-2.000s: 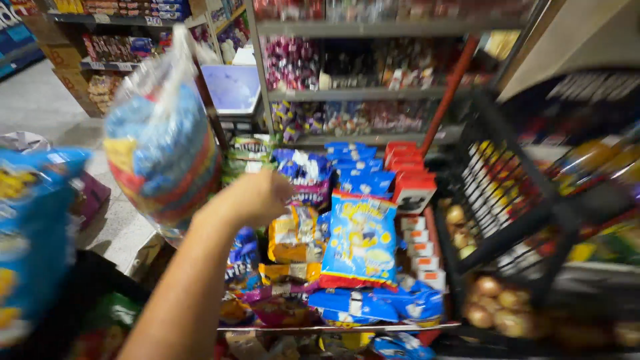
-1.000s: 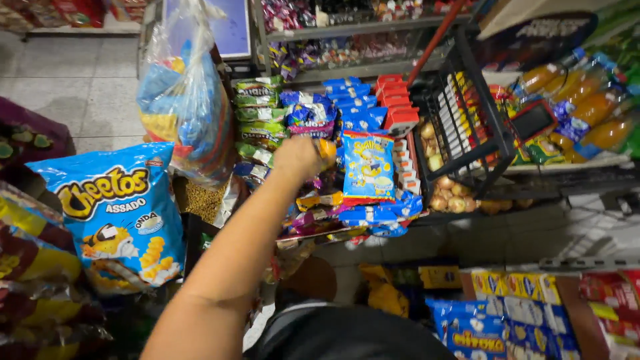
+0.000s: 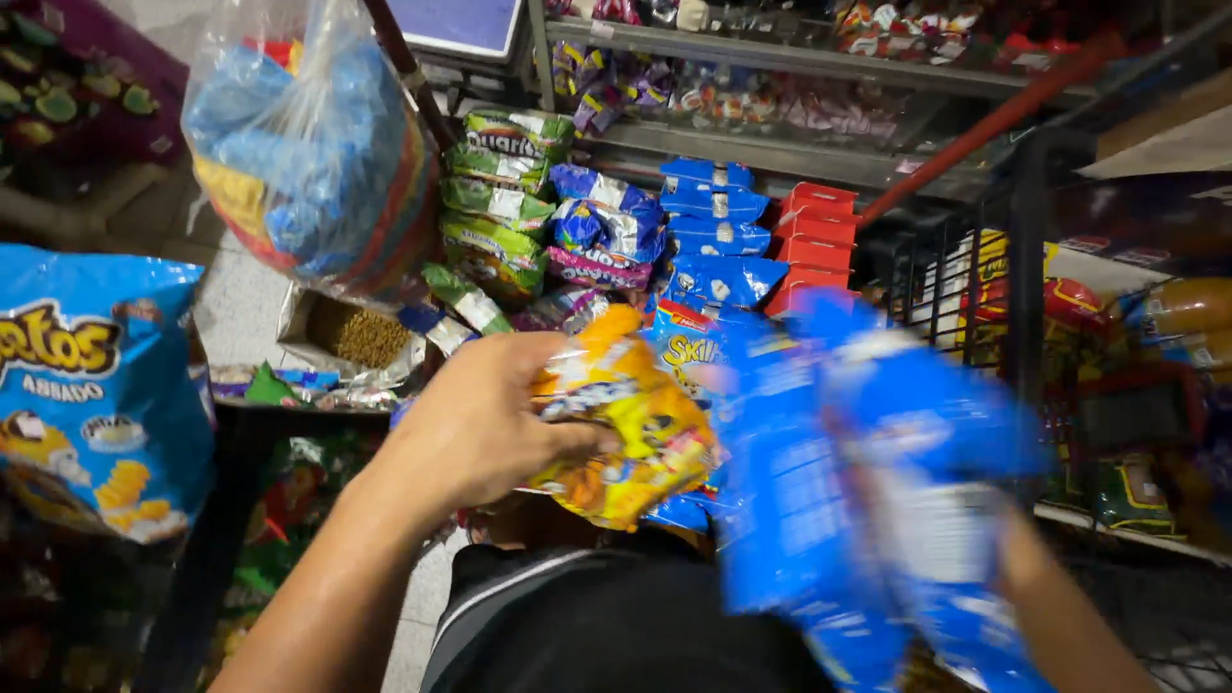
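Note:
My left hand point(image 3: 481, 423) grips a yellow-orange snack bag point(image 3: 630, 423) in front of my lap. On the right, my right hand point(image 3: 1015, 549), mostly hidden and blurred, holds several blue snack bags point(image 3: 866, 462). Behind the yellow bag a blue Skilhos-type bag point(image 3: 681, 337) shows in part. Beyond it lie rows of green snack bags point(image 3: 496, 255), blue and purple bags point(image 3: 606, 226), flat blue bags point(image 3: 717, 236) and red boxes point(image 3: 818, 236).
A clear plastic sack of blue and yellow packs point(image 3: 308, 164) stands at left, above an open box of brown pellets point(image 3: 361, 337). A large Cheetos bag point(image 3: 96, 395) is at far left. Metal shelves point(image 3: 818, 58) run behind; a black wire basket point(image 3: 1020, 289) stands at right.
My left hand has drawn back toward me from the display, with the yellow-orange bag in it. My right hand has come into view at the right with blue bags. The view has moved closer.

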